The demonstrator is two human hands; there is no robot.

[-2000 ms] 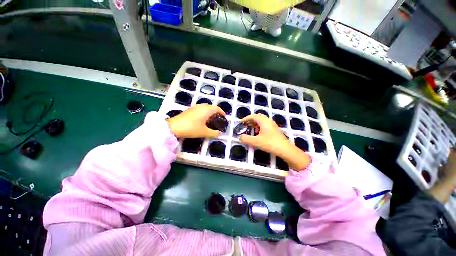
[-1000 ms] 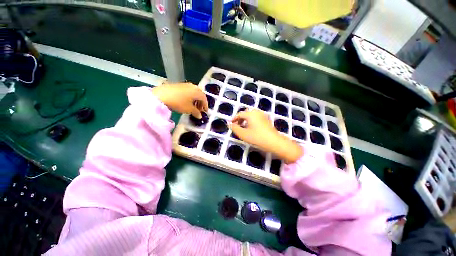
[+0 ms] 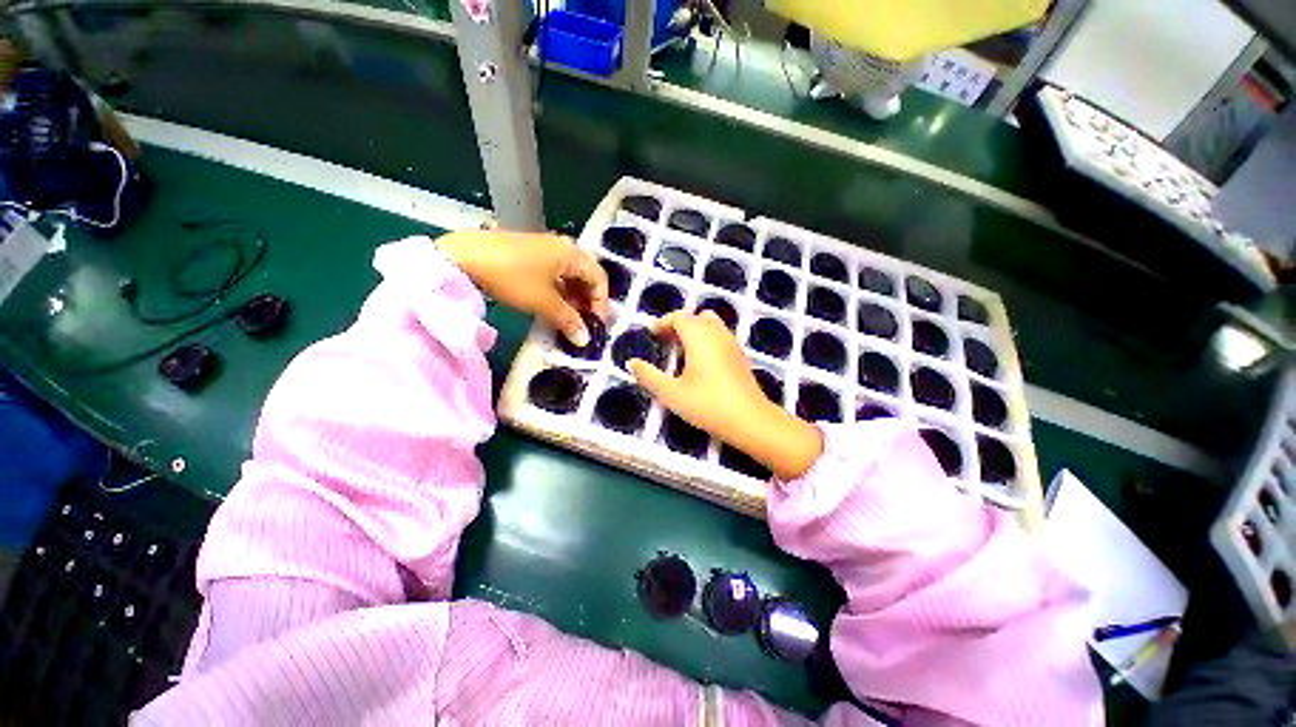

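Observation:
The white tray (image 3: 760, 497) has a grid of pockets with round black units in them. My left hand (image 3: 547, 281) is over the tray's left side, its fingertips closed on a round black unit (image 3: 581, 338) at its pocket. My right hand (image 3: 718, 384) is just to the right, with thumb and fingers around another black unit (image 3: 638, 347) at the neighbouring pocket. My fingers partly cover both units. Three set-aside units lie in a row on the green surface in front of the tray; the middle one (image 3: 732, 601) has a small pale mark.
A cable (image 3: 199, 305) and two black parts (image 3: 188, 367) lie at the left. Paper (image 3: 1102, 561) with pens (image 3: 1137, 628) is right of the tray. A metal post (image 3: 498, 121) stands behind the tray. A second white tray (image 3: 1258, 533) is at the far right edge.
The view has shifted, moving the tray right in the picture. My right hand has moved closer to my left and its fingers now surround a unit. My left hand stays at its pocket.

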